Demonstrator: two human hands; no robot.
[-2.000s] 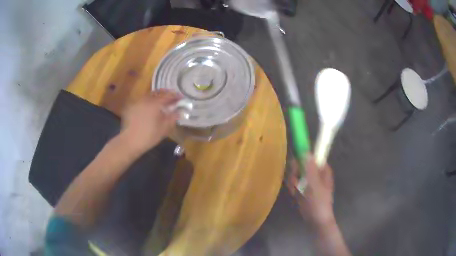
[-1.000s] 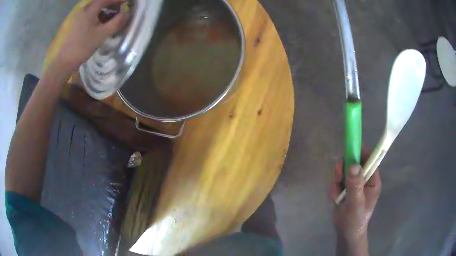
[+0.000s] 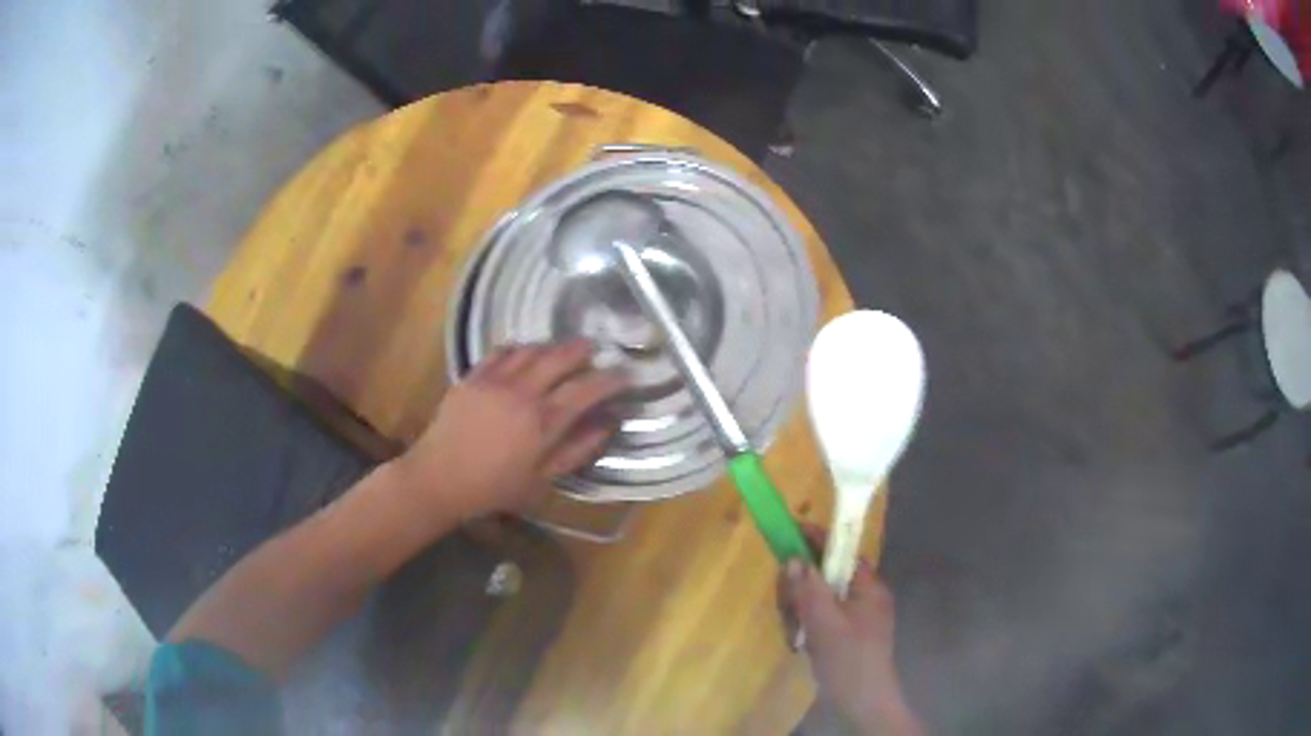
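A round steel pot stands on the round wooden table, its ringed lid (image 3: 748, 273) on top and slightly off to one side, with a dark gap at the left. My left hand (image 3: 511, 429) lies on the lid's near left part, fingers spread. My right hand (image 3: 845, 626) holds a ladle (image 3: 690, 367) by its green handle together with a white rice paddle (image 3: 864, 396). The ladle's steel bowl is over or on the middle of the lid; contact cannot be told. The paddle points up, beside the pot's right side.
The round table (image 3: 309, 216) has yellow-orange planks. A dark chair (image 3: 216, 460) is at the left, and more black seats (image 3: 633, 65) stand beyond the table. Stools with pale round seats (image 3: 1290, 338) are at the far right on the dark floor.
The lid, held tilted beside the open pot a second ago, now covers the pot. The ladle and paddle have moved left, the ladle's bowl now over the lid.
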